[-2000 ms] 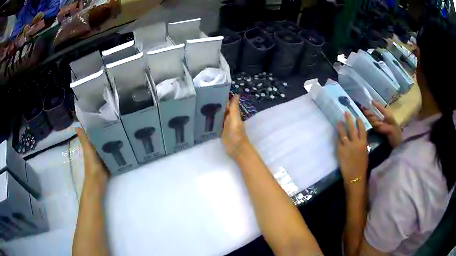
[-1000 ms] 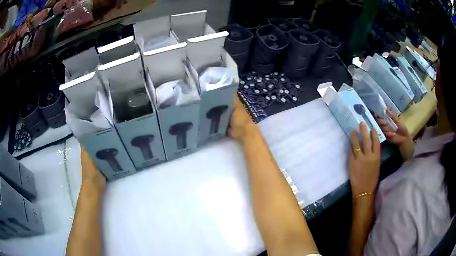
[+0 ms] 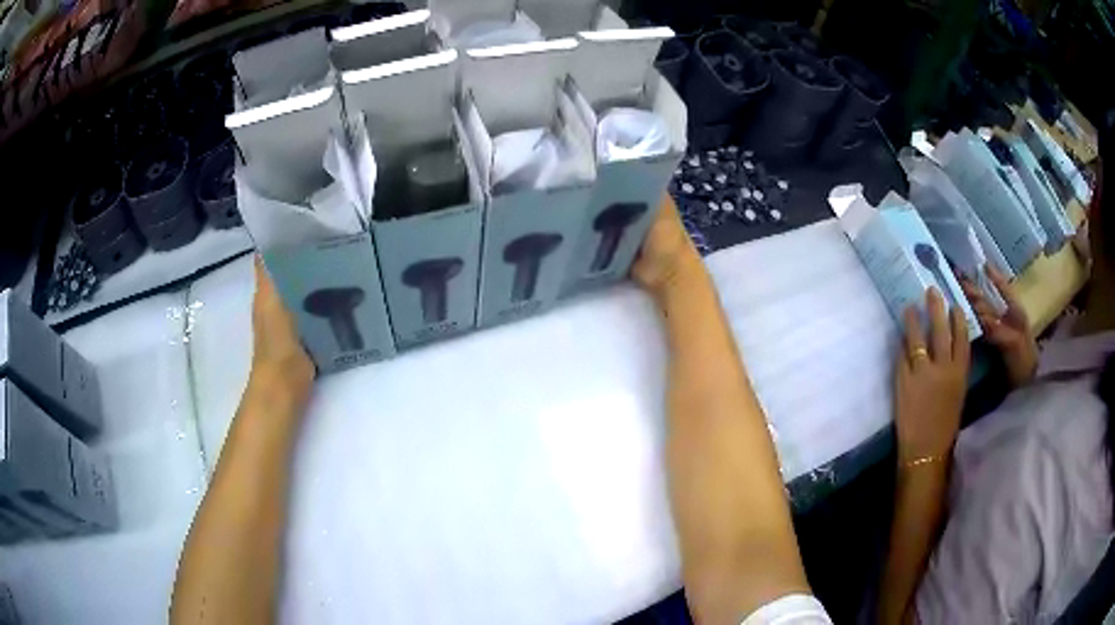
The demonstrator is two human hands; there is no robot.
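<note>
A block of several open grey-blue cartons [image 3: 430,275] stands upright in two rows, with white-edged top flaps [image 3: 397,79] up. My left hand [image 3: 279,330] presses on the block's left side and my right hand [image 3: 664,256] on its right side; the fingers are partly hidden behind it. Whitish crumpled bags [image 3: 528,159] show in some box mouths. A cloudy rounded product end [image 3: 434,177] shows in one front box. The boxes stand at the back of a white foam sheet [image 3: 489,464].
Closed cartons [image 3: 55,470] stand at the far left. Black cylindrical parts [image 3: 153,195] stand behind, at left and right. Small metallic parts [image 3: 734,183] lie at right. A neighbour's hand [image 3: 932,379] rests on an open carton [image 3: 911,263], with more cartons behind it.
The block of cartons and both my hands sit further right and higher in the view. The whole scene has also shifted right. The neighbour's hand stays on its carton.
</note>
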